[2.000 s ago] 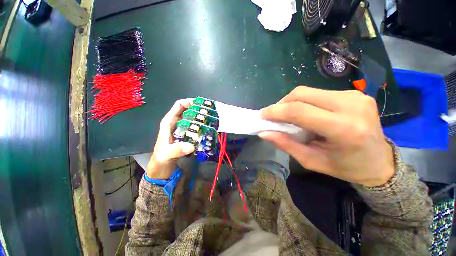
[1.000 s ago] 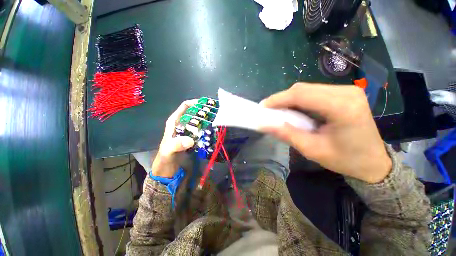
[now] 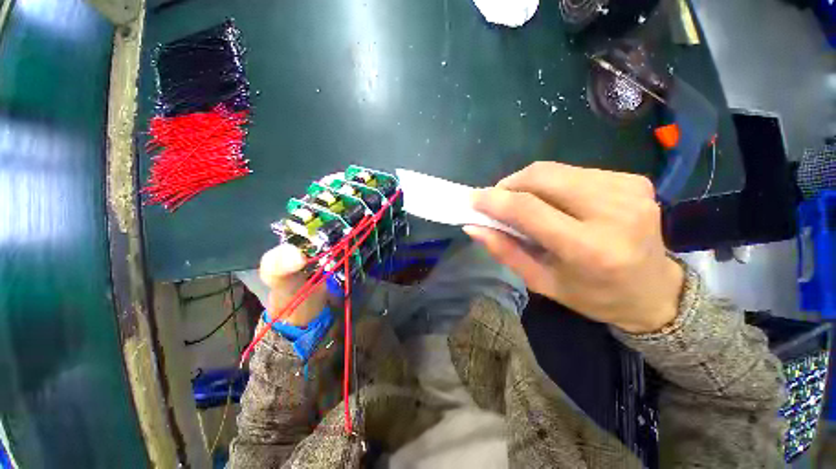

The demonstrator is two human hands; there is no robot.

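My left hand (image 3: 291,279) holds the circuit board group (image 3: 344,215) over the bench's front edge, gripping its lower left end; most of the fingers are hidden behind it. The boards are green with yellow, black and white parts. Several red lead wires (image 3: 347,343) cross the group and hang down. My right hand (image 3: 587,238) pinches a flat white strip (image 3: 435,197) between thumb and fingers. The strip's far end is at the right end of the board group; I cannot tell if they touch.
Black lead wires (image 3: 200,73) and red lead wires (image 3: 197,154) lie bundled on the green bench (image 3: 302,101) at left. At right are a soldering gun (image 3: 686,137), a round dark dish (image 3: 628,94) and part of a fan (image 3: 587,11). A crumpled white cloth (image 3: 507,9) lies at the back.
My left hand has turned the board group, so its long side with black parts now shows and the red wires fall across it to the left. The white strip now looks narrower.
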